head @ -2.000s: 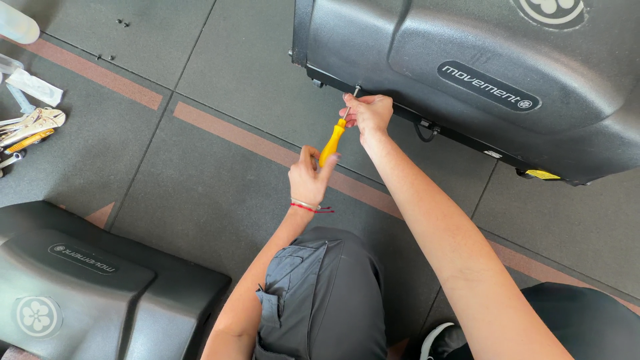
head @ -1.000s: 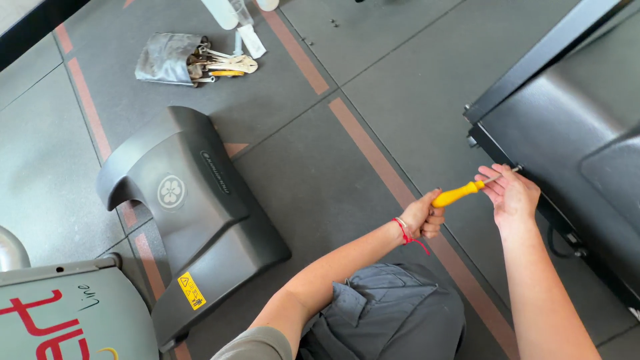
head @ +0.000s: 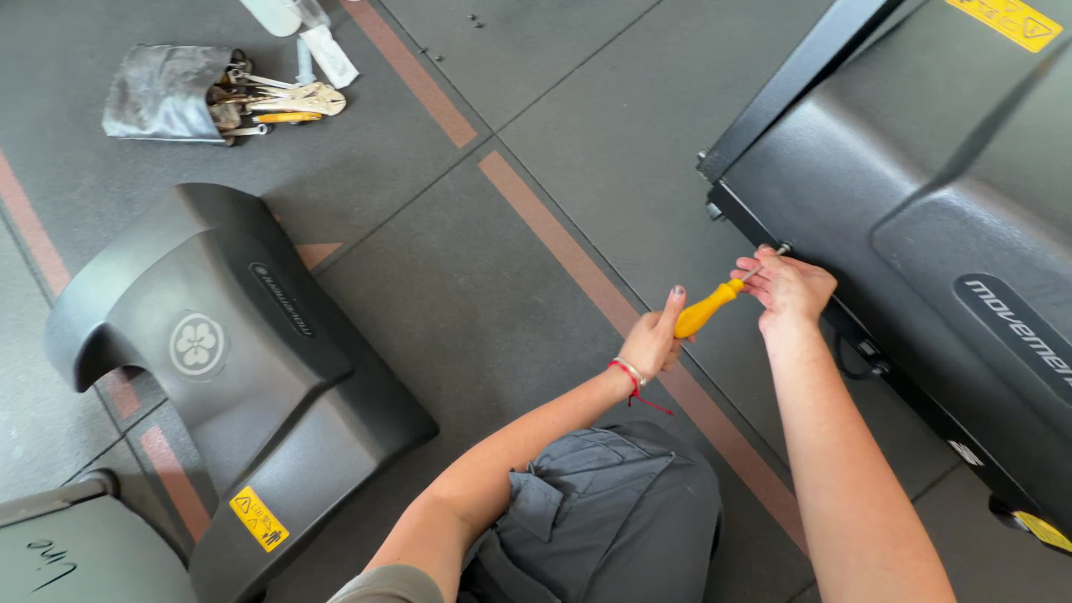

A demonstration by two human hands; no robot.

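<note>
My left hand (head: 657,339) is closed around the yellow handle of a screwdriver (head: 708,310), its thumb laid along the handle. The thin metal shaft runs up and right to a screw (head: 784,249) at the lower edge of a black machine housing (head: 888,176). My right hand (head: 787,289) is beside that screw, its fingertips around the shaft near the tip; whether they also touch the screw is hard to tell. The black frame bar (head: 804,88) of the machine rises past its corner, where bolts (head: 713,211) stick out.
A detached black plastic cover (head: 251,335) lies on the tiled floor at left. Beyond it are a worn pouch (head: 167,92) with wrenches and locking pliers (head: 314,99), and a white bottle (head: 275,12). Small screws (head: 476,21) lie at the top. A grey-green bin or panel (head: 92,544) stands lower left.
The view has swung left, bringing the whole pouch and loose cover into sight. The left hand still grips the screwdriver; the right hand's fingers have spread somewhat around its shaft.
</note>
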